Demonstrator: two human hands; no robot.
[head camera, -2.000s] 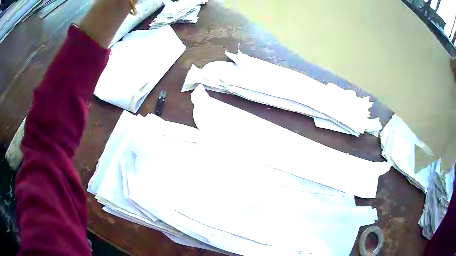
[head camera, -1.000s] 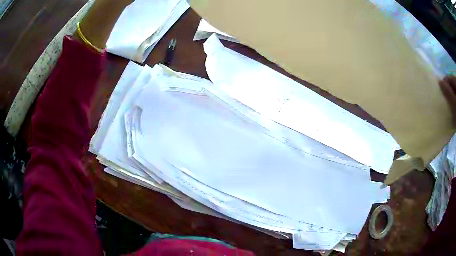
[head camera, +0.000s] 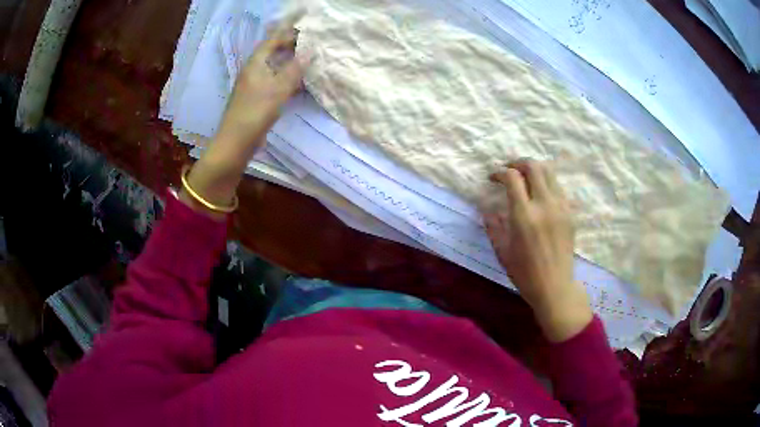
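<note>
A crumpled cream pattern piece (head camera: 433, 100) lies slantwise over the main stack of white patterns (head camera: 342, 167). Its right end is blurred and reaches past the white sheets. My left hand (head camera: 275, 71) is at the piece's upper left end, with the fingers curled and closed on its edge; the fingertips are partly hidden. My right hand (head camera: 533, 213) rests on the piece near the middle of its lower edge, fingertips bent down on the surface and slightly apart. Wavy drawn lines show on the white sheets below.
A roll of tape (head camera: 711, 308) lies at the right of the stack. A long white pattern sheet (head camera: 642, 75) lies beyond the cream piece. More white papers (head camera: 733, 29) are at the upper right. A pale speckled roll (head camera: 43, 62) is at the upper left. The dark floor has white scraps.
The brown sheet has gone from view. The cream piece now lies over the main stack, with both hands on it. The view has tilted down towards my body.
</note>
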